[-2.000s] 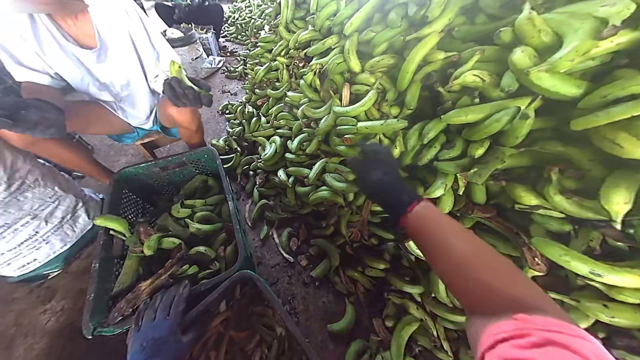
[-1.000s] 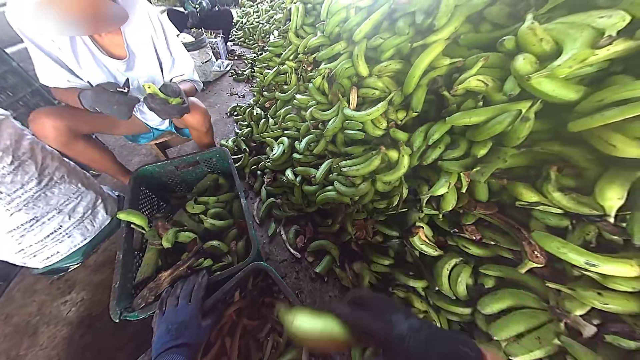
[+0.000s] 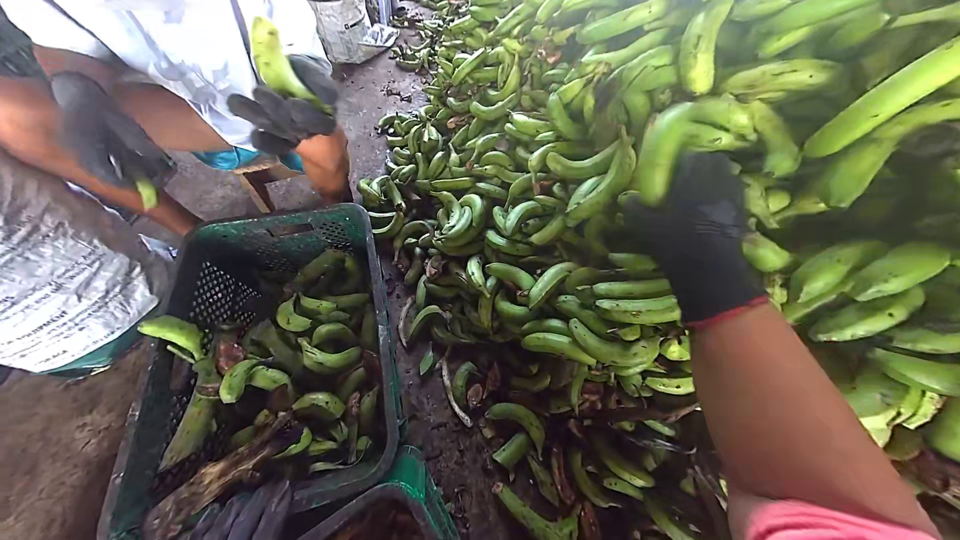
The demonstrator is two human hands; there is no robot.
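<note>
My right hand (image 3: 697, 232), in a black glove with a red cuff, reaches into the big heap of green bananas or plantains (image 3: 630, 300). Its fingers are at a curved green fruit (image 3: 664, 154); blur leaves the grip unclear. Only the gloved fingers of my left hand (image 3: 244, 514) show at the bottom edge, over the near rim of a green plastic crate (image 3: 382, 360). Inside that crate lie short green fruits (image 3: 326, 356), a cut stalk (image 3: 195, 420) and a dry brown stem piece (image 3: 225, 469).
A second crate (image 3: 420, 487) stands against the first at the bottom. Across from me a seated person's gloved hand (image 3: 289, 112) holds a green fruit; their other gloved hand (image 3: 109, 131) is nearby. A printed white sack (image 3: 64, 270) is at left, another sack (image 3: 341, 30) behind.
My right hand, low over the second crate near a green fruit one second ago, is now up at the heap. The seated person's hands have moved apart. The view has shifted.
</note>
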